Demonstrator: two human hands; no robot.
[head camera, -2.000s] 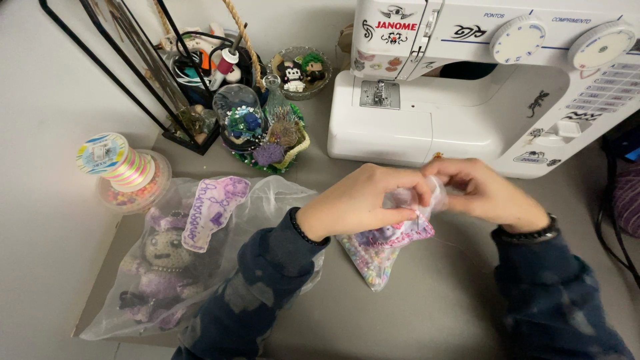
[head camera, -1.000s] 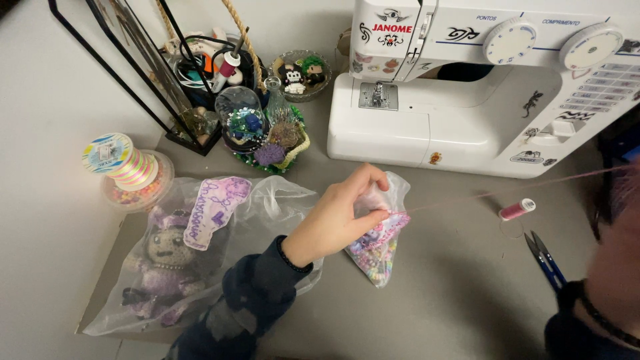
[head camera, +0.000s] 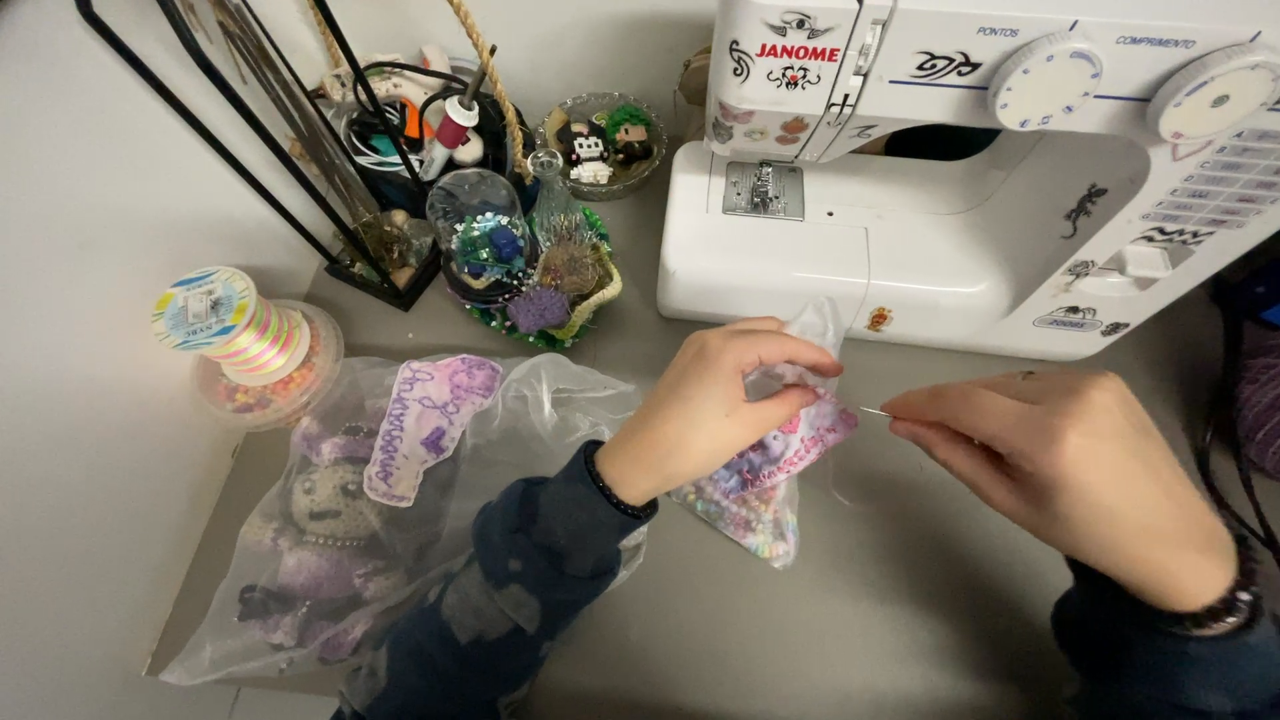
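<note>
My left hand (head camera: 715, 400) pinches the upper part of a small translucent organza bag (head camera: 770, 535) filled with pastel beads. A pink and purple fabric tag (head camera: 795, 450) with lettering lies against that bag, under my fingers. Between the thumb and forefinger of my right hand (head camera: 1060, 470) is a thin sewing needle (head camera: 876, 411), its tip pointing left at the tag's edge, with a small gap between. To the left lies a larger organza bag (head camera: 540, 400) with a crocheted doll (head camera: 330, 540) inside and a lettered purple tag (head camera: 430, 430) on top.
A white Janome sewing machine (head camera: 760, 270) stands behind my hands. At the left, a spool of multicoloured cord (head camera: 250, 340) rests on a round bead container (head camera: 325, 375). Behind are a black metal frame (head camera: 400, 285), pincushion-like decorations (head camera: 540, 310), a glass dish of figurines (head camera: 640, 185) and purple yarn (head camera: 1260, 390).
My right hand has come back from the far right edge to beside the small bag. It now covers the area where a pink thread spool and blue thread snips lay. My left hand still holds the bag.
</note>
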